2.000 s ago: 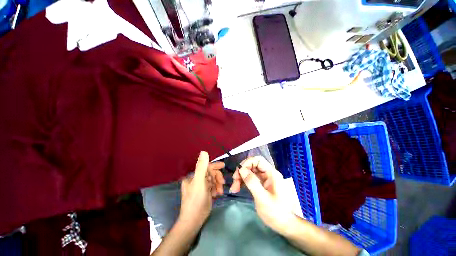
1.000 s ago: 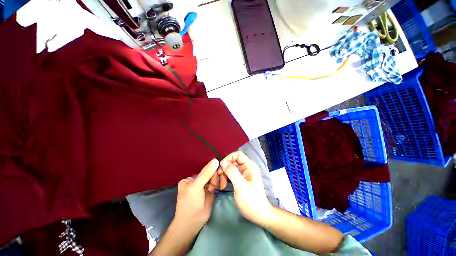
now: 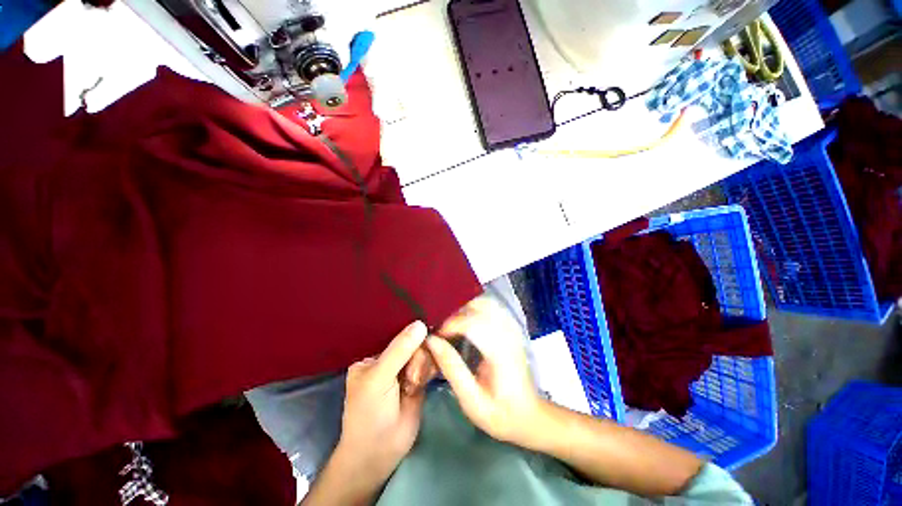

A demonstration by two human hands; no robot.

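A large dark red cloth (image 3: pixel 267 277) spreads over the left of the table and hangs over its front edge. A narrow dark tape (image 3: pixel 401 289) lies on it, running from near the presser foot area (image 3: pixel 321 84) down to my hands. My left hand (image 3: pixel 386 390) pinches the tape's near end between thumb and finger at the cloth's front edge. My right hand (image 3: pixel 492 371) is beside it, thumb and fingers at the same tape end, slightly blurred. The fingertips nearly touch and hide the tape's tip.
A smartphone (image 3: pixel 501 74) lies right of the needle area, with a black ringed cord (image 3: pixel 611 97) beside it. Checked cloth (image 3: pixel 727 104) and yellow looped handles (image 3: pixel 760 51) are at the far right. Blue baskets (image 3: pixel 769 395) with red pieces stand on the floor at right.
The hands came together at the tape's end, and the tape now lies straighter over the red cloth. The view shifted, so the table things sit farther left. The right hand's fingers have since spread and lifted slightly.
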